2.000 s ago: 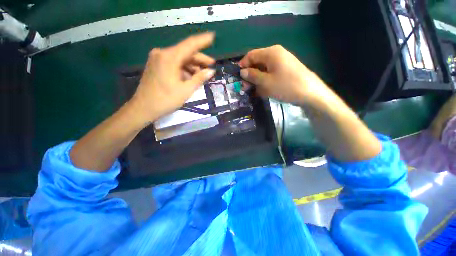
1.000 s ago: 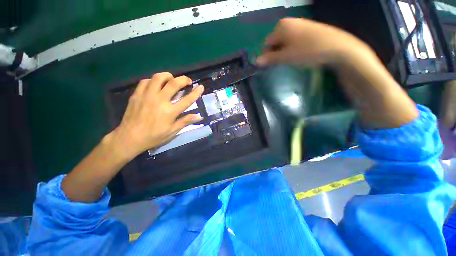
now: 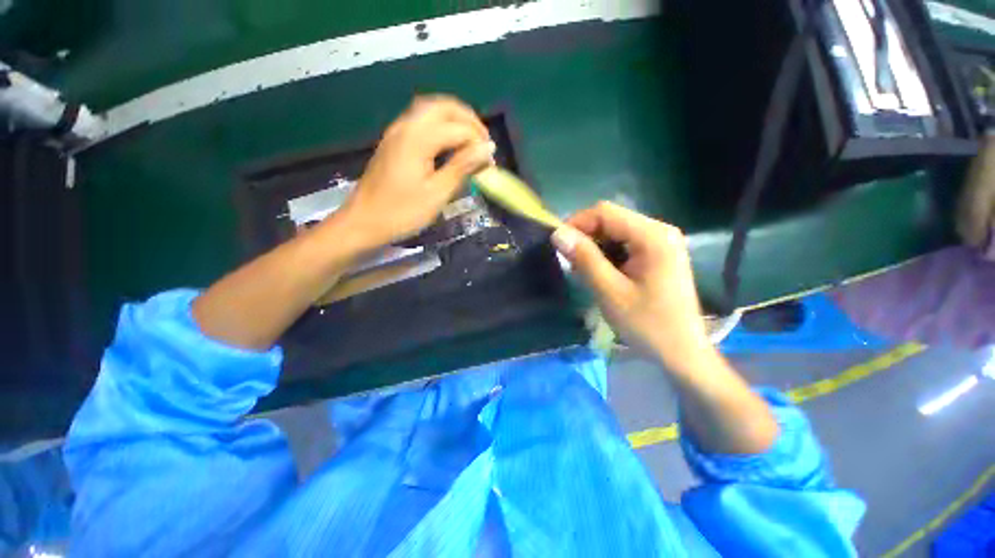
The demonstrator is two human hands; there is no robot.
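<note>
A pale yellow strip of release liner [image 3: 515,197] is stretched between my two hands above the open unit. My left hand [image 3: 428,164] pinches its upper left end between thumb and fingers. My right hand [image 3: 633,262] pinches its lower right end. The open unit [image 3: 464,221] lies under them in a black foam tray [image 3: 436,327]. My left hand and forearm hide much of the unit's battery side. Whether a black piece is on the strip, I cannot tell.
Black trays with another open unit [image 3: 886,65] stand at the upper right. A black strap [image 3: 756,185] hangs beside them. A whitish rail [image 3: 327,68] crosses the green bench [image 3: 142,218] at the back. Another person's arm [image 3: 976,207] shows at the right edge.
My right hand has come down from the upper right and now grips the yellow strip. My left hand has lifted off the battery area and holds the other end. The black strap now hangs farther left.
</note>
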